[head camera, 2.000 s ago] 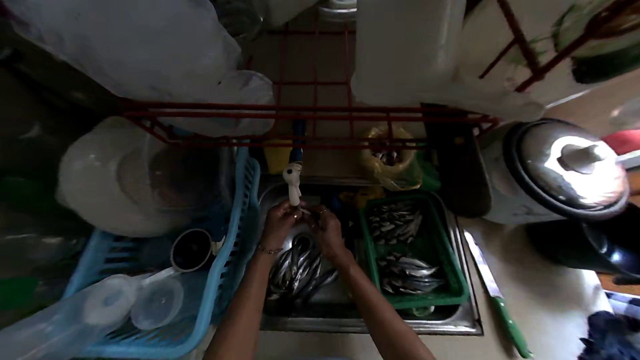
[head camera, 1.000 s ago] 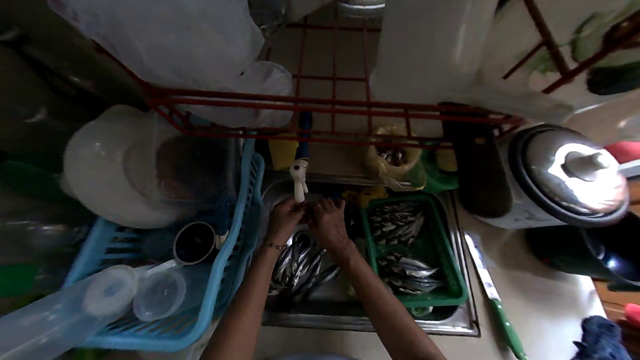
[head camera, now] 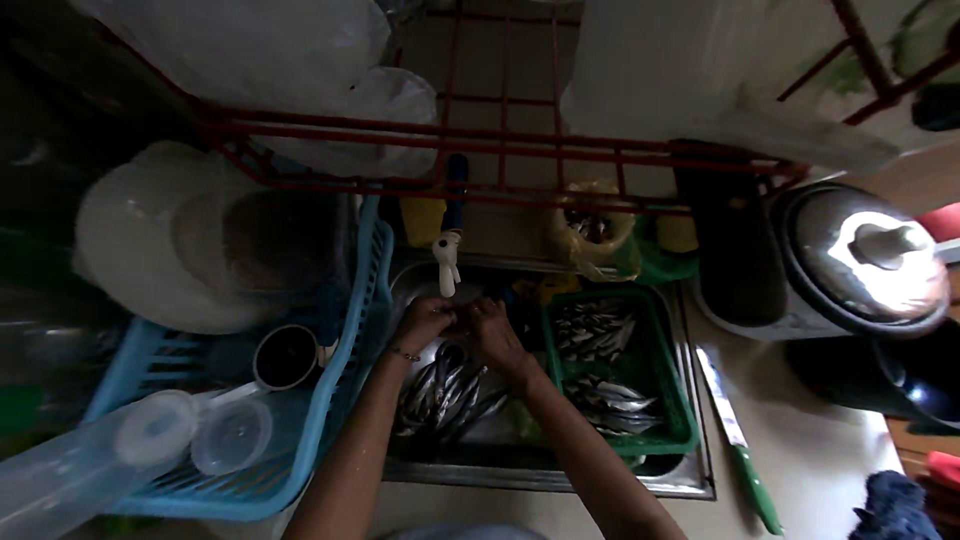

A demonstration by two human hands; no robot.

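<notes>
Below the white tap (head camera: 447, 259), my left hand (head camera: 424, 324) and my right hand (head camera: 491, 330) meet over the steel sink (head camera: 517, 476). Their fingers are bent close together around something small and dark, too hidden to name. A pile of small silvery fish (head camera: 442, 394) lies in the sink just under them. To the right, a green plastic basket (head camera: 679, 397) holds two groups of fish, smaller pieces (head camera: 596, 330) at its back and silvery ones (head camera: 615, 405) at its front. Behind the sink, a yellowish plastic bag (head camera: 600, 247) stands open with dark reddish bits inside.
A blue plastic dish basket (head camera: 319, 442) with containers and a cup (head camera: 286, 357) stands left. A red wire rack (head camera: 510, 146) hangs low over the sink's back. On the right counter lie a green-handled knife (head camera: 739, 442) and a lidded cooker (head camera: 855, 262).
Both hands stay together below the tap, with small shifts of the fingers. The fish pile and green basket look the same.
</notes>
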